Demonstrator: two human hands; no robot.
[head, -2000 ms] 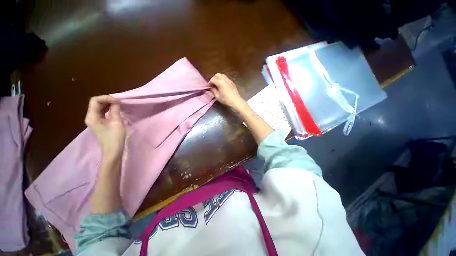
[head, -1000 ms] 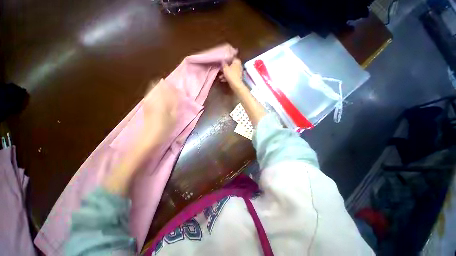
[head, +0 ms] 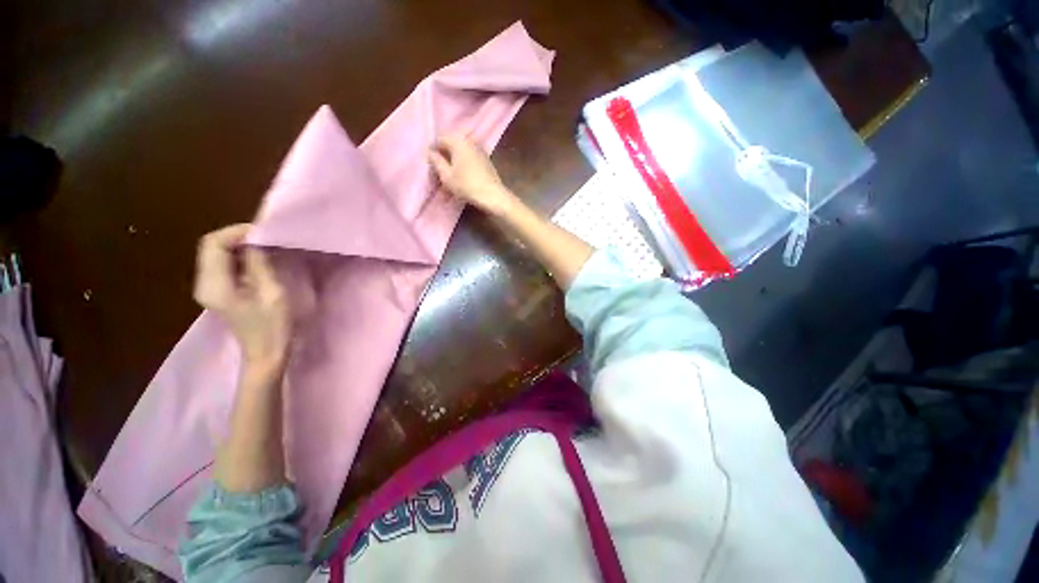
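Pale pink trousers (head: 330, 330) lie diagonally across the dark brown table, from the lower left to the upper middle. My left hand (head: 245, 294) grips the cloth at the left edge and holds a layer raised and folded back into a pointed flap. My right hand (head: 465, 173) is on the upper part of the trousers near their right edge, its fingertips against the cloth. Whether those fingers pinch the cloth is not clear. The top end of the trousers lies loose beyond my right hand.
A stack of clear polybags (head: 786, 125) with a red band and white tie lies at the right table edge. White label sheets (head: 610, 216) lie beside it. More pink trousers (head: 32, 456) are at far left. Dark cloth (head: 775, 17) is at the far side.
My left hand has moved left and down, pulling a layer back into a flap. My right hand has moved left, off the top end of the trousers.
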